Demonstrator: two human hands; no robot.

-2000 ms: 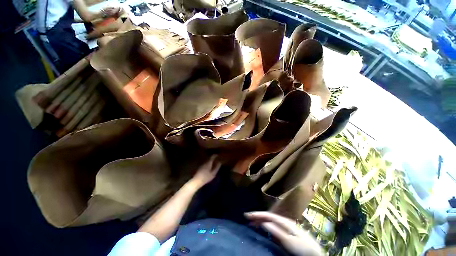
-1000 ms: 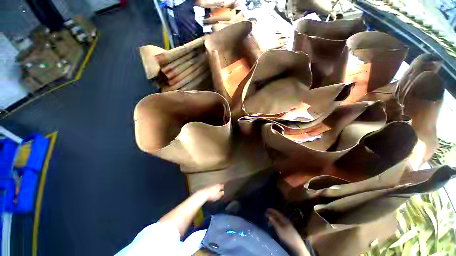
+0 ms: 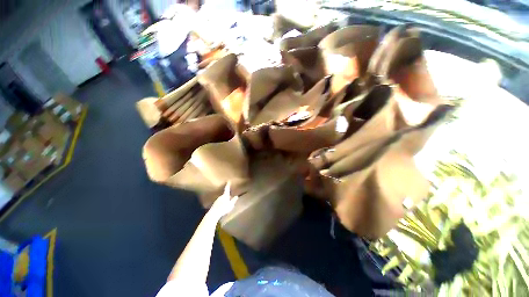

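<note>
My left hand [image 3: 225, 204] is small and overexposed at the left edge of a flat-looking brown piece [image 3: 268, 203] that slopes over the bench's near side. A finger points up beside the lower wall of an open brown bag body [image 3: 217, 162]. Whether the fingers grip the edge cannot be told. My right hand does not show. More open brown bag bodies stand crowded behind, and one with a dark opening [image 3: 377, 191] leans at the right. A small white patch [image 3: 342, 125] shows among them, too blurred to name.
Yellow-olive strips [image 3: 493, 232] with a black clump [image 3: 456, 252] lie on the white bench at right. A row of brown folds [image 3: 184, 105] is at the far left end. A person [image 3: 174, 43] stands beyond. Blue bins [image 3: 35, 270] and yellow lines [image 3: 233, 252] mark the dark floor.
The view has shifted and blurred. My right hand, low in front of me before, has gone from view. The brown piece by my left hand now shows larger, and the right-hand bag bodies stand differently.
</note>
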